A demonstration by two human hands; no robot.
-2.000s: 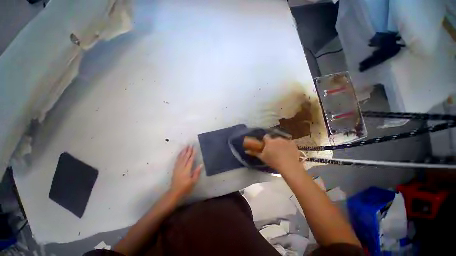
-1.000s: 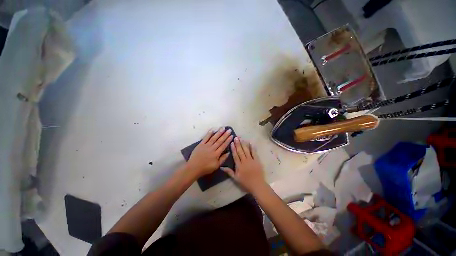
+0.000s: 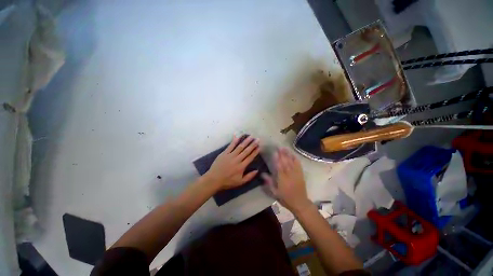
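A dark patch pocket piece (image 3: 216, 158) lies flat on the white cloth-covered table in front of me. My left hand (image 3: 235, 166) rests flat on it, fingers spread, covering its middle. My right hand (image 3: 286, 177) is at the piece's right edge, slightly blurred, fingers apart and holding nothing; whether it touches the piece is hard to tell. A second dark pocket piece (image 3: 85, 239) lies at the lower left. The steam iron (image 3: 330, 133) with its orange-brown wooden handle stands at the table's right edge, untouched.
A metal iron rest (image 3: 375, 67) with red strips is beyond the iron. Flecked cords (image 3: 448, 102) run right. A brown scorch stain (image 3: 319, 105) marks the table. On the floor are a red plastic stool (image 3: 405, 232), a blue container (image 3: 424, 178) and scraps. Bulky pale cloth (image 3: 21, 108) lies left.
The iron was let go over the pocket piece and now stands at the right edge. Both hands came onto the piece; since then my right hand has shifted right, uncovering more of it.
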